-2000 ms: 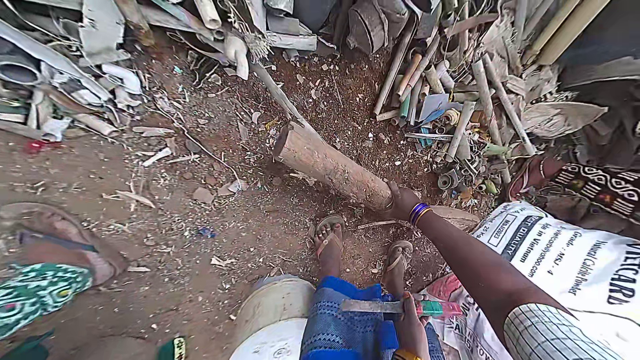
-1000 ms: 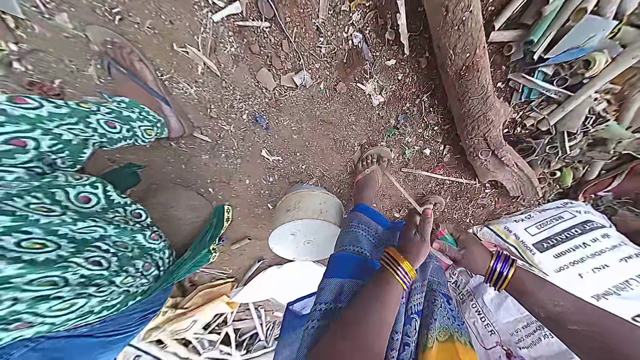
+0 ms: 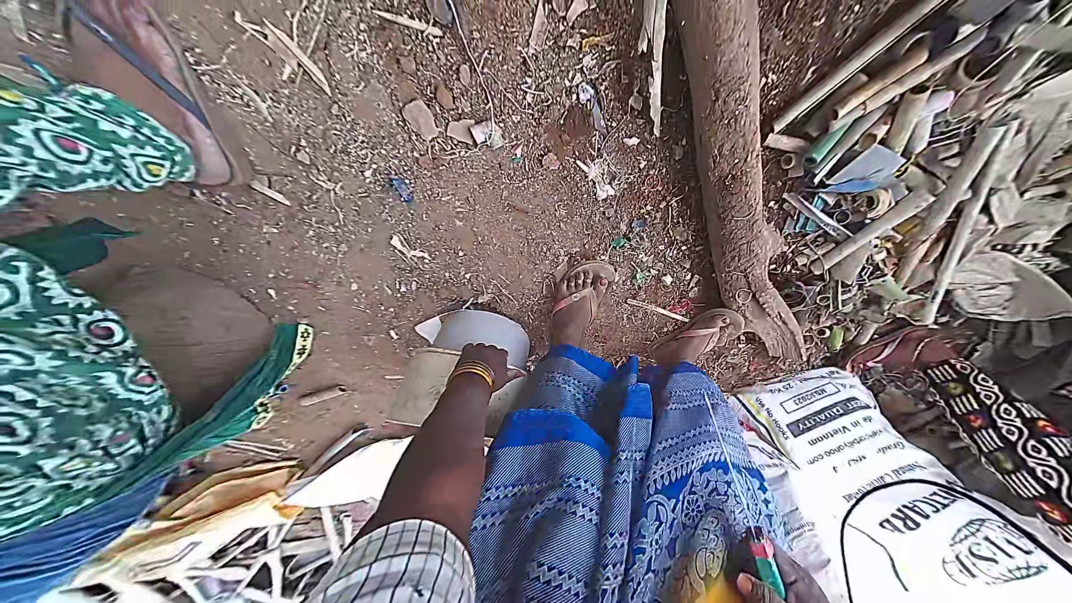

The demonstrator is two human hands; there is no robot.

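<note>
My left hand (image 3: pixel 492 366), with yellow bangles at the wrist, lies with curled fingers on the edge of a beige and grey round container (image 3: pixel 427 387) left of my feet. The fingertips are partly hidden. At the bottom edge, my right hand (image 3: pixel 775 576) is closed around the red and green handle (image 3: pixel 765 559) of a bladed hand tool. Its thin blade (image 3: pixel 727 440) shows nearly edge-on over the blue patterned cloth (image 3: pixel 553 444) covering my legs. Beyond my sandalled feet, a thick wooden log (image 3: pixel 727 142) lies on the soil, away from both hands.
Pipe pieces and scrap (image 3: pixel 879 193) are heaped at the right. A printed white sack (image 3: pixel 854 469) lies near my right leg, beside patterned cloth (image 3: pixel 1005 435). Another person's sandalled foot (image 3: pixel 159 92) and green clothing (image 3: pixel 75 377) are at left. Wood strips (image 3: pixel 243 561) lie at lower left.
My left hand has left the tool and moved to the container. The right hand, on the log two seconds ago, now holds the tool's handle near my lap. The log was let go.
</note>
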